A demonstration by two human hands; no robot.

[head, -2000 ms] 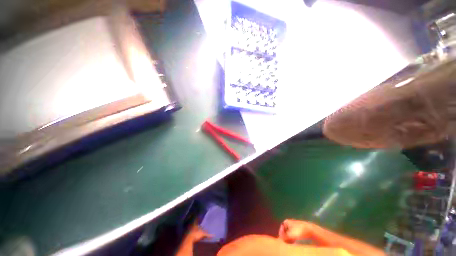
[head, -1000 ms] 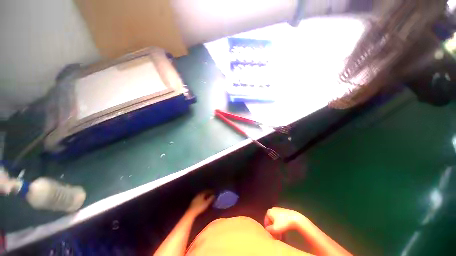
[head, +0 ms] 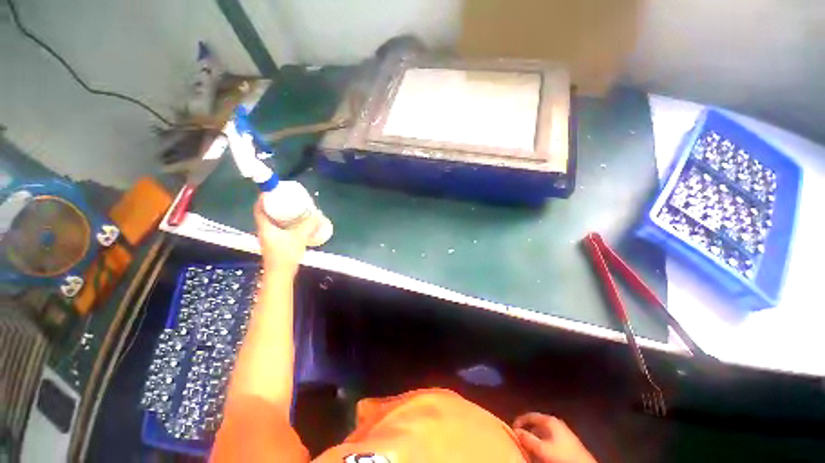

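Observation:
My left hand [head: 282, 233] is closed around a white bottle with a blue-and-white spray top [head: 291, 201] at the bench's front edge, left of the framed unit. The framed unit [head: 461, 108] has a pale flat rectangle in a grey-brown rim on a dark blue base. Red-handled tongs [head: 618, 280] lie open in a V, their forked tips past the bench edge. My right hand [head: 547, 438] is low by my body, cut off by the bottom edge; its fingers are not clear and I see nothing in it.
A blue tray of small metal parts [head: 721, 203] lies on white paper at the right. Another filled blue tray [head: 203, 353] is below the bench edge at the left. A blue and orange fan [head: 47, 237] is at the far left. A red-handled tool [head: 184, 203] lies at the bench's left end.
The view has swung left, showing the lower tray and fan. My left hand was low near my body and is now up on the bottle. My right hand stays low.

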